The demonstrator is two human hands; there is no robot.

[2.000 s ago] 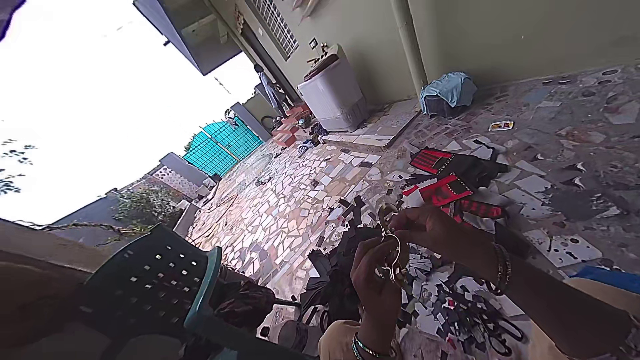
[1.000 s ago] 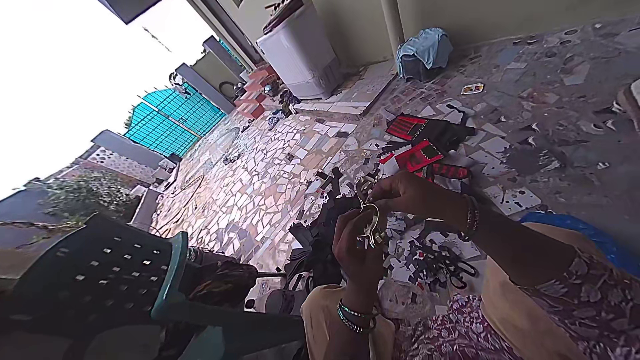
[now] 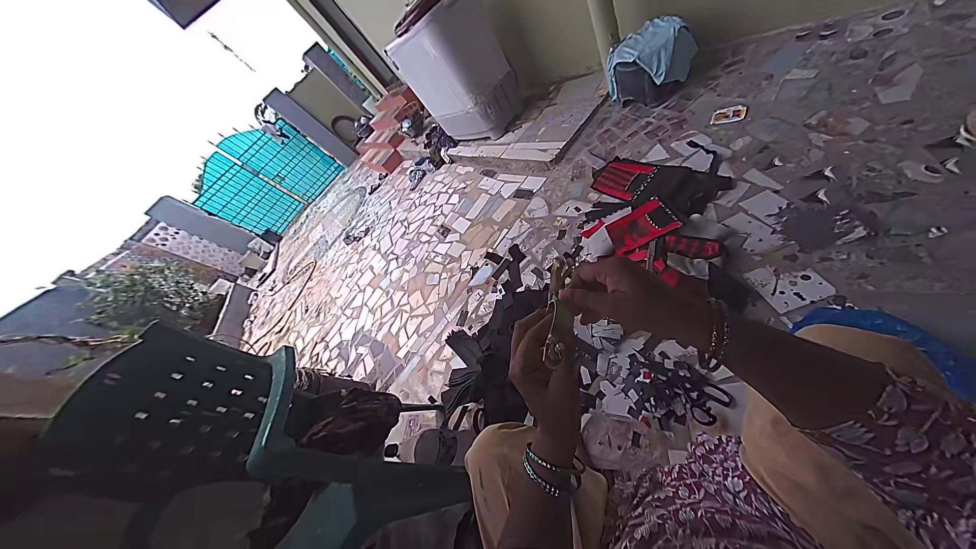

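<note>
My left hand (image 3: 543, 366) is closed around a small yellowish, metallic-looking piece (image 3: 560, 324), whose exact kind I cannot tell. My right hand (image 3: 610, 290) pinches its upper part, fingertips close to the left ones. Below and left of the hands lie black fabric strips (image 3: 476, 358). Red and black fabric pieces (image 3: 648, 225) rest on the floor beyond my right wrist. Small black and white scraps (image 3: 648, 381) are scattered under my hands, with dark-handled scissors (image 3: 709, 400) at their right side.
A green plastic chair (image 3: 274, 412) stands close on the left. Farther off are a white washing machine (image 3: 465, 76), a dark container under a light blue cloth (image 3: 656, 49), and a turquoise gate (image 3: 259, 179). Blue plastic (image 3: 892, 335) lies beside my knee.
The held piece showed as a pale loop in the earlier frames and now appears as a narrow upright shape between my hands. The view has shifted somewhat.
</note>
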